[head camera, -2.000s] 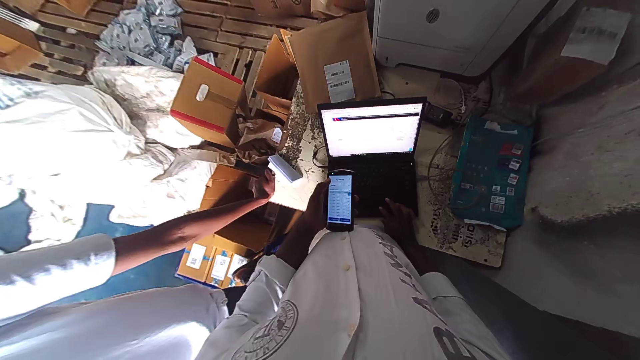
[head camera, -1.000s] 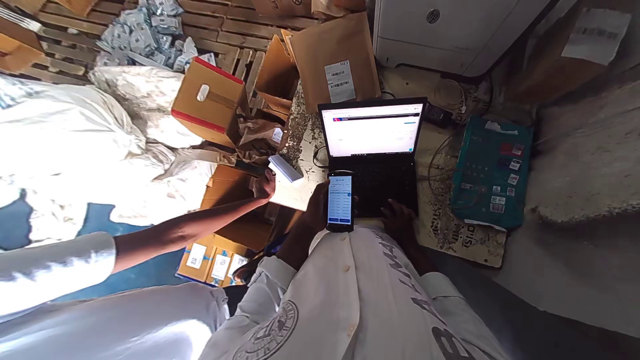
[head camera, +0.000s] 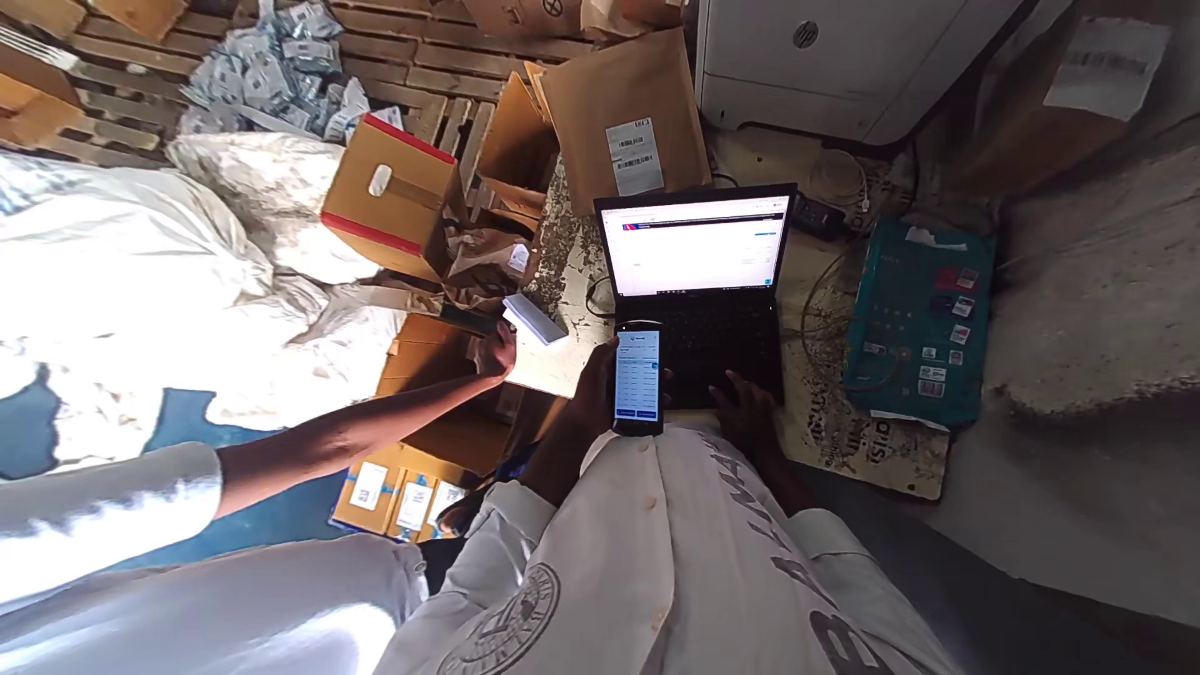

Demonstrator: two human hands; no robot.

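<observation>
My left hand point(head camera: 592, 384) holds a smartphone point(head camera: 638, 375) upright, its lit screen showing a table and two buttons. The phone stands in front of the left edge of an open black laptop point(head camera: 698, 342), whose bright screen shows a mostly white page. My right hand point(head camera: 745, 403) rests at the laptop's front right, over the palm rest by the touchpad, its fingers spread and holding nothing. Part of the keyboard is hidden behind the phone.
Another person's hand point(head camera: 497, 354) touches a white folded paper or pad point(head camera: 534, 320) at the worn table's left. A brown parcel point(head camera: 626, 122) leans behind the laptop, beside a printer point(head camera: 825, 66). A teal package point(head camera: 919, 323) lies right; cardboard boxes point(head camera: 389, 197) stand left.
</observation>
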